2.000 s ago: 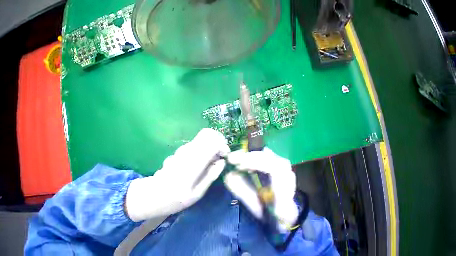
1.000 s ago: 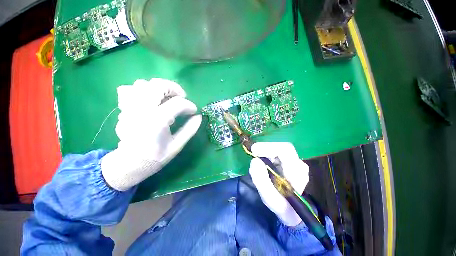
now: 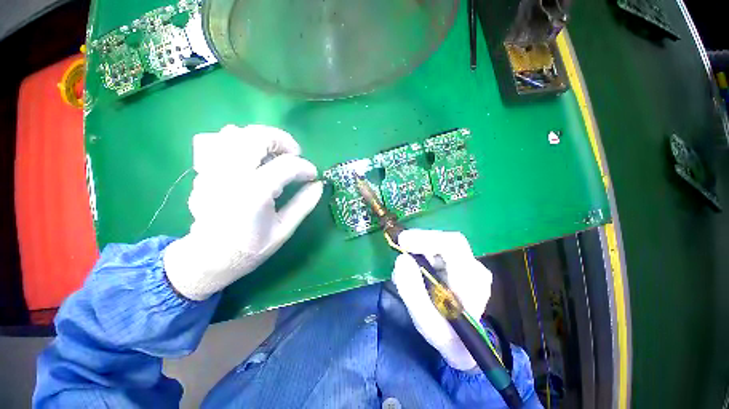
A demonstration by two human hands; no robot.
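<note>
A green circuit board (image 3: 408,185) of three joined sections lies on the green mat (image 3: 264,104). My right hand (image 3: 444,291), in a white glove, holds the soldering iron (image 3: 454,310) like a pen; its tip is at the upper part of the board's left section. My left hand (image 3: 240,212), also gloved, is left of the board, thumb and finger pinched together at the board's left corner. A thin pale solder wire (image 3: 166,200) trails from the left hand; its working end is too fine to make out.
A second circuit board (image 3: 156,49) lies at the upper left, partly under the clear round hood (image 3: 332,44). The iron stand (image 3: 534,72) and a thin black stick (image 3: 472,36) are upper right. A red-orange sheet (image 3: 56,192) is far left. More boards (image 3: 692,169) lie on the dark green conveyor.
The left hand has moved away from the right hand to the board's left side. The iron tip has come down onto the left section. Over the last second both hands barely moved.
</note>
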